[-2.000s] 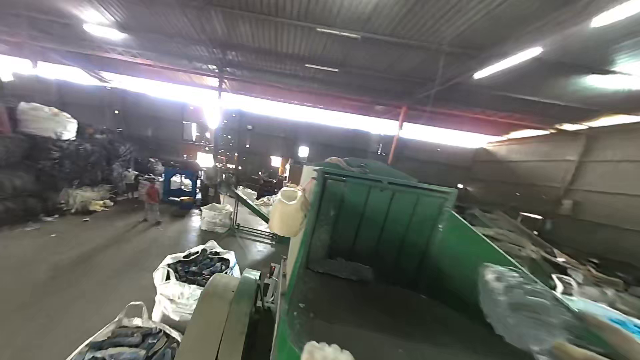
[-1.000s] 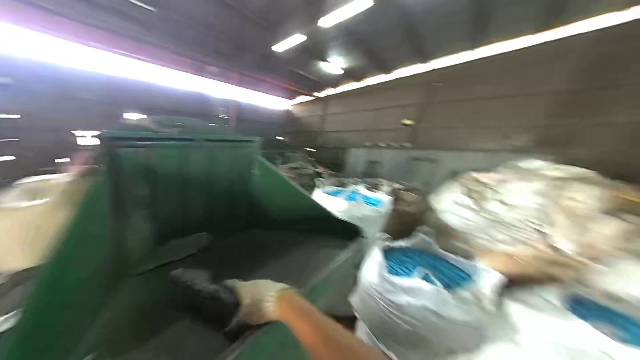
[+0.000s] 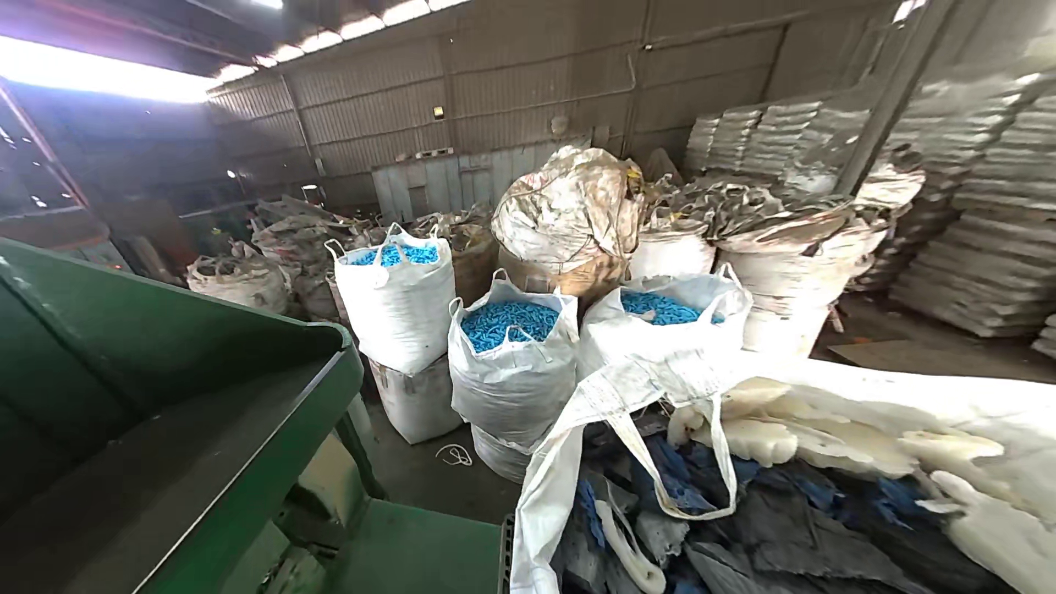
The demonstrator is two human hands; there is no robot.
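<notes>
Neither of my hands shows in the head view now. At the left stands the green metal hopper (image 3: 272, 462) of a machine, its rim slanting across the lower left. An open white bulk bag (image 3: 553, 495) fills the lower right. Inside it lie dark grey and blue scrap pieces (image 3: 767, 536) and cream-coloured lumps (image 3: 751, 441), which look like plastic. A loop of the bag's strap hangs over the dark pieces.
White bulk bags (image 3: 516, 396) with blue pieces stand beyond the hopper. Behind them are a large bulging sack (image 3: 569, 206) and more filled bags (image 3: 792, 272). Stacked white sacks (image 3: 982, 256) line the right, near a metal post (image 3: 895, 99). A thin cord (image 3: 454, 454) lies on the floor.
The view has swung far to the right. A gloved hand held a dark piece over the hopper one second ago; hand and piece are both out of view now.
</notes>
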